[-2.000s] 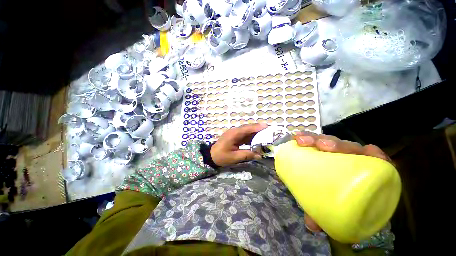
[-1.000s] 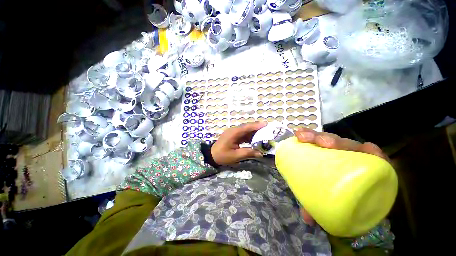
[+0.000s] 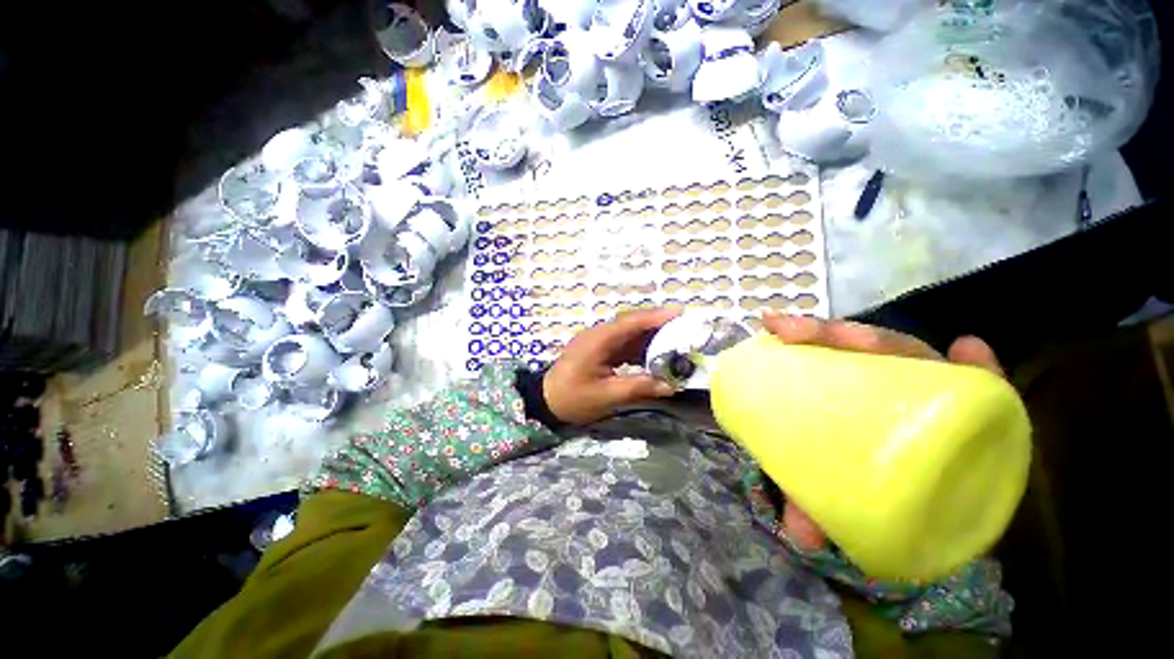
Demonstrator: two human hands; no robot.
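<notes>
My left hand [image 3: 605,370] holds a white plastic shell [image 3: 699,337] between thumb and fingers, with its hollow side and a dark round piece showing. My right hand [image 3: 888,345] is wrapped around a large yellow squeeze bottle [image 3: 882,451], its base towards me and its narrow end at the shell. The bottle's tip is hard to make out, so I cannot tell if it touches the shell. Behind the hands lies a pale punched tray [image 3: 631,184] with rows of tan holes and blue-ringed discs in its left columns.
White shells [image 3: 299,357] are heaped at the left, and more shells [image 3: 614,58] at the back. A yellow strip [image 3: 416,102] lies among them. A clear plastic bag [image 3: 998,110] and a black stick [image 3: 869,194] are at the right. Grey stacked sheets [image 3: 49,296] stand far left.
The yellow bottle and my right hand have tilted, with the bottle's base a little higher. The shell has turned slightly in my left hand, which stays in about the same place.
</notes>
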